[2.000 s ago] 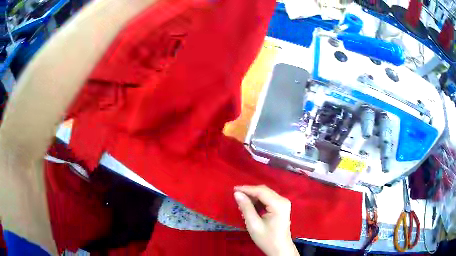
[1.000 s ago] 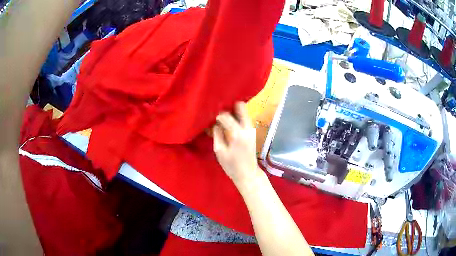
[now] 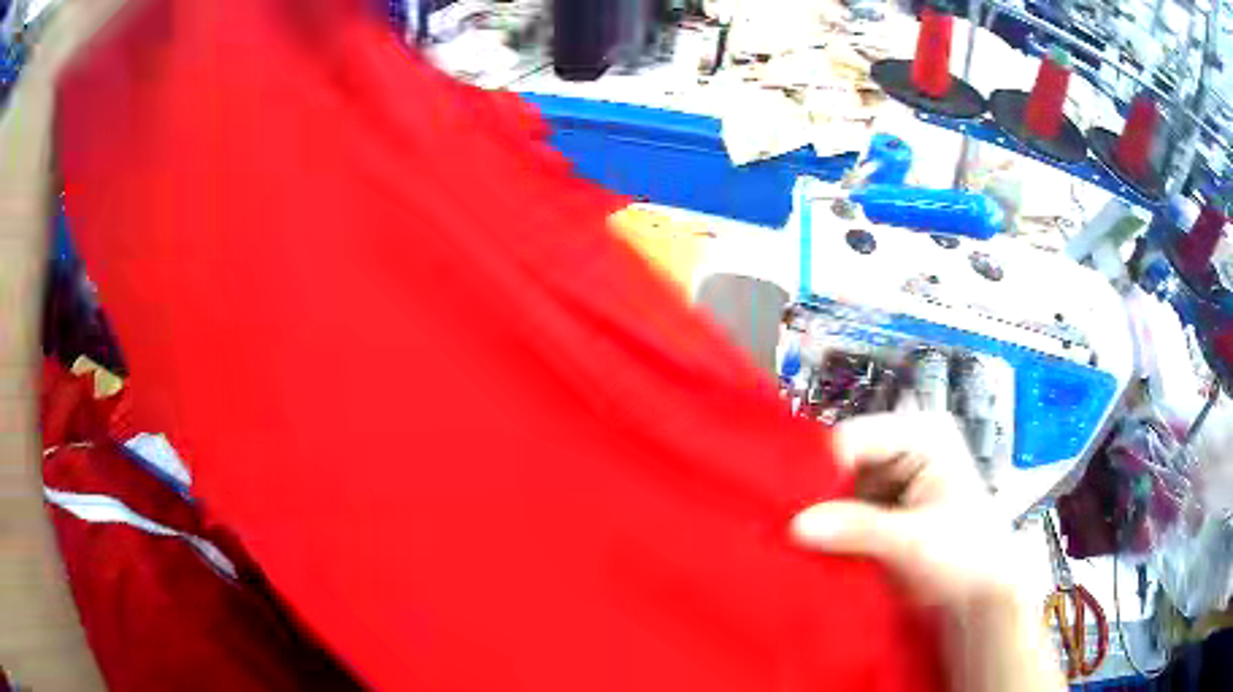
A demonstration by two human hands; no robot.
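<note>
A large bright red cloth panel [image 3: 446, 392] is spread in the air across the left and middle of the view. My right hand [image 3: 920, 507] grips its right edge between thumb and fingers, in front of the overlock machine. My left forearm runs up the left rim; my left hand is not visible, cut off or hidden at the top left, where the cloth's upper end is blurred. The white and blue overlock machine [image 3: 947, 291] stands behind my right hand. The cloth hides part of its grey cloth plate [image 3: 742, 314].
Shears with orange handles [image 3: 1078, 629] lie right of the machine. Red thread cones [image 3: 933, 54] stand on black discs at the back right. A clear plastic bag [image 3: 1197, 527] is at the right rim. A red bundle with a white strip [image 3: 115, 514] is at lower left.
The red panel has been lifted and stretched across the view, covering the heap and table. My right hand has moved right and now holds the cloth's edge. The view has shifted.
</note>
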